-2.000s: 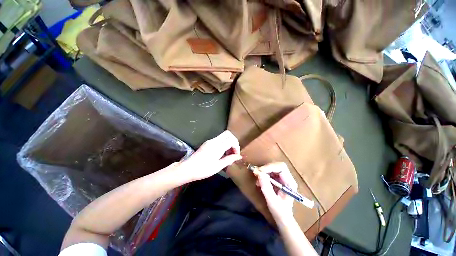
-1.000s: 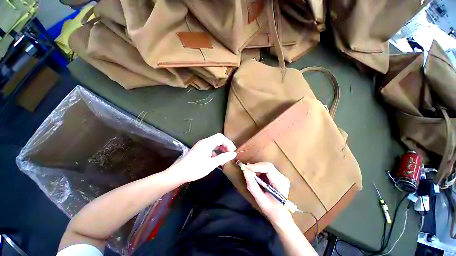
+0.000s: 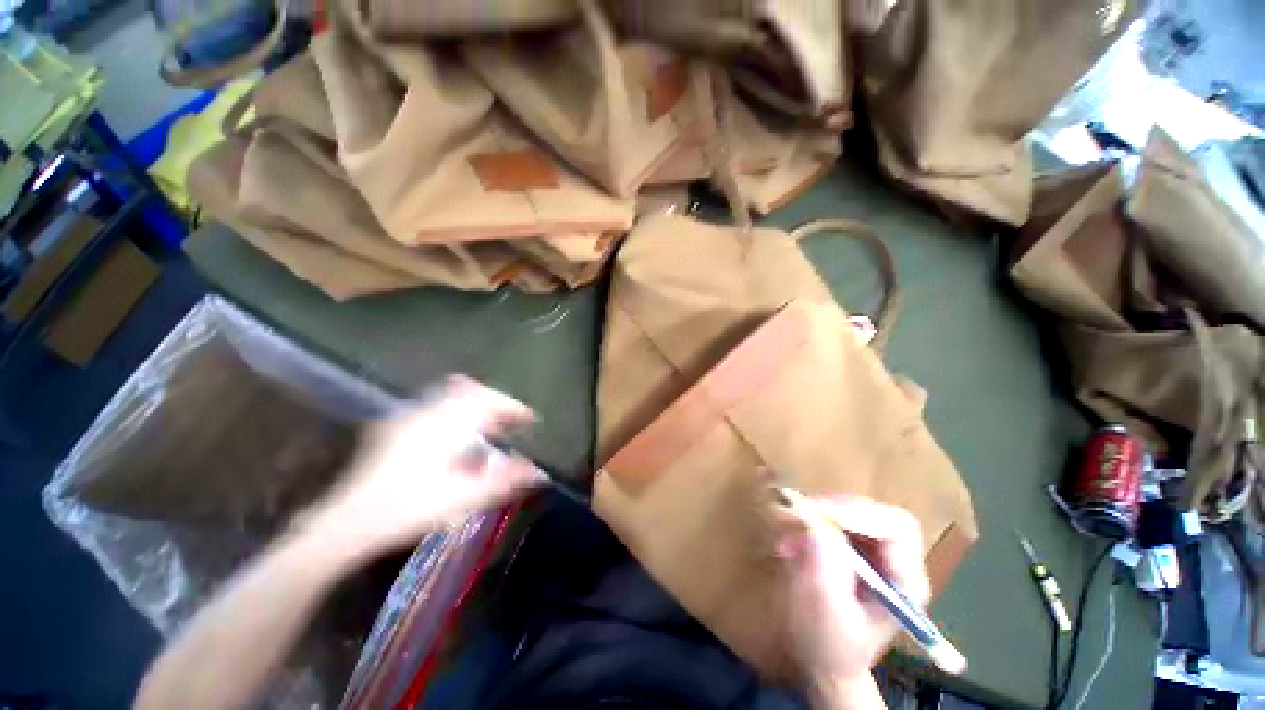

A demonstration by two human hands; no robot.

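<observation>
A brown tote bag [image 3: 832,437] lies on the dark green table in front of me, its reddish-brown trim band [image 3: 708,391] running across it. My right hand [image 3: 849,583] holds a white pen tool [image 3: 895,599] over the bag's lower right part, its tip end toward the upper left. My left hand [image 3: 441,465] is blurred and off the bag, over the near right edge of the lined bin. Whether its fingers hold a thread cannot be told.
The bin with clear liner [image 3: 118,534] is at left. Brown bags [image 3: 402,167] are heaped behind, another pile [image 3: 1151,305] is at right. A red can [image 3: 1108,481], a yellow-handled tool [image 3: 1047,590] and cords lie at right.
My left hand has left the bag's trim and moved left toward the bin. My right hand with the pen has moved right and down, away from the trim end.
</observation>
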